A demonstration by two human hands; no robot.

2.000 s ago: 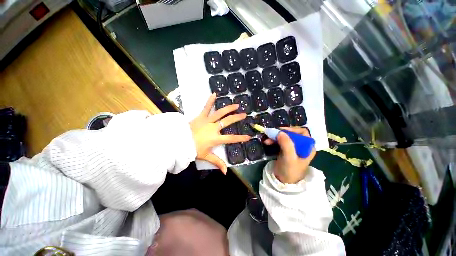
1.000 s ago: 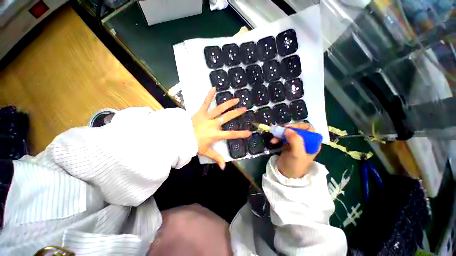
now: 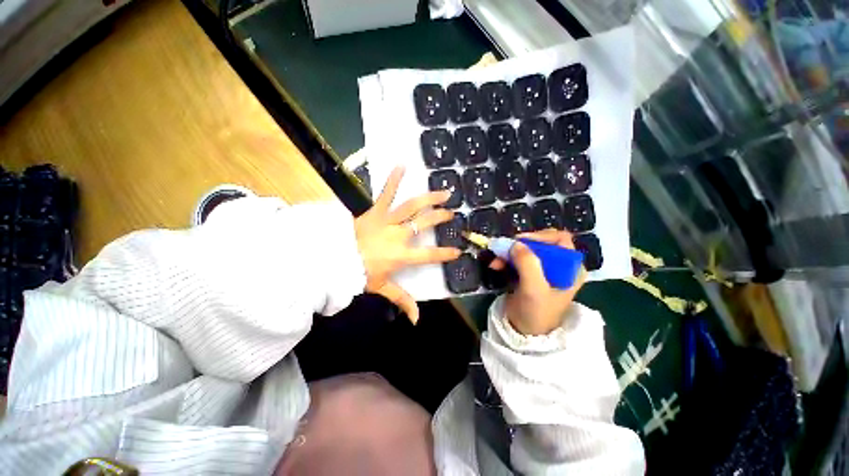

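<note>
Black rounded-square plastic pieces [image 3: 503,141] lie in rows of five on a white sheet [image 3: 610,112]. My left hand [image 3: 396,244] lies spread at the lower left of the grid, fingers apart, over the sheet and the edge of the left-column pieces. My right hand [image 3: 540,290] holds a blue bottle [image 3: 557,264] like a pen. Its pale pointed tip is at a piece in the second row from the bottom, beside my left fingertips. My right hand hides part of the bottom row.
A white carton [image 3: 361,15] stands at the top. Yellow strips [image 3: 672,296], blue-handled pliers [image 3: 698,349] and white plastic sprues [image 3: 642,358] lie at right. A glossy black stack [image 3: 759,404] is at lower right. A round cup or roll [image 3: 222,197] sits on the wooden surface [image 3: 140,112].
The sheet and surroundings have shifted right in view while my hands stay nearly in place. The bottle tip is now further left on the grid, nearer the left column.
</note>
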